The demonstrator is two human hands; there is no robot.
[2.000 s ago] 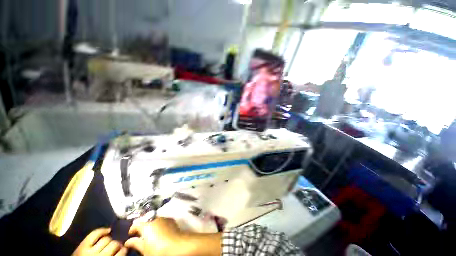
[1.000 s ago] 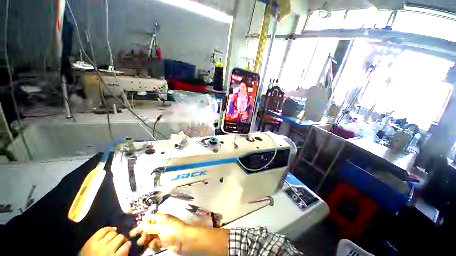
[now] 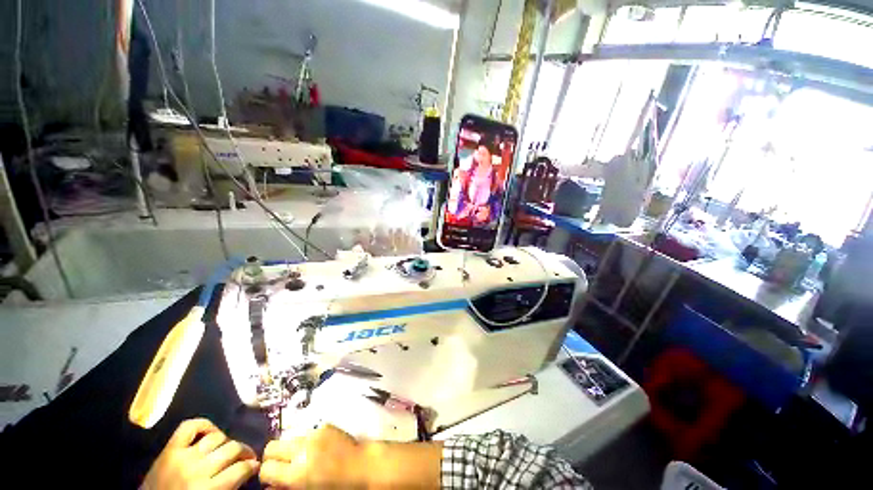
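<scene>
The black fabric (image 3: 115,388) spreads left of the white Jack lockstitch machine (image 3: 421,340) and runs under both hands. My left hand (image 3: 203,459) is at the bottom edge, fingers curled on the fabric. My right hand (image 3: 321,459) lies beside it, fingertips on the fabric just in front of the needle area (image 3: 278,388). The fingertips of both hands nearly meet. The glowing lamp (image 3: 167,368) stands left of the machine head. Thread snips (image 3: 397,402) lie on the machine bed, with a thin dark rod (image 3: 483,404) to their right.
A phone (image 3: 479,182) stands upright behind the head. A clear plastic bag (image 3: 369,211) lies behind the machine. Small dark pieces (image 3: 65,368) lie on the table at left. A white basket (image 3: 684,476) shows at the bottom right, with a red item (image 3: 691,392) behind it.
The view has steadied and shifted slightly. My right hand has moved a little down, away from the needle area. Its fingers are more curled than before. My left hand stays beside it on the fabric.
</scene>
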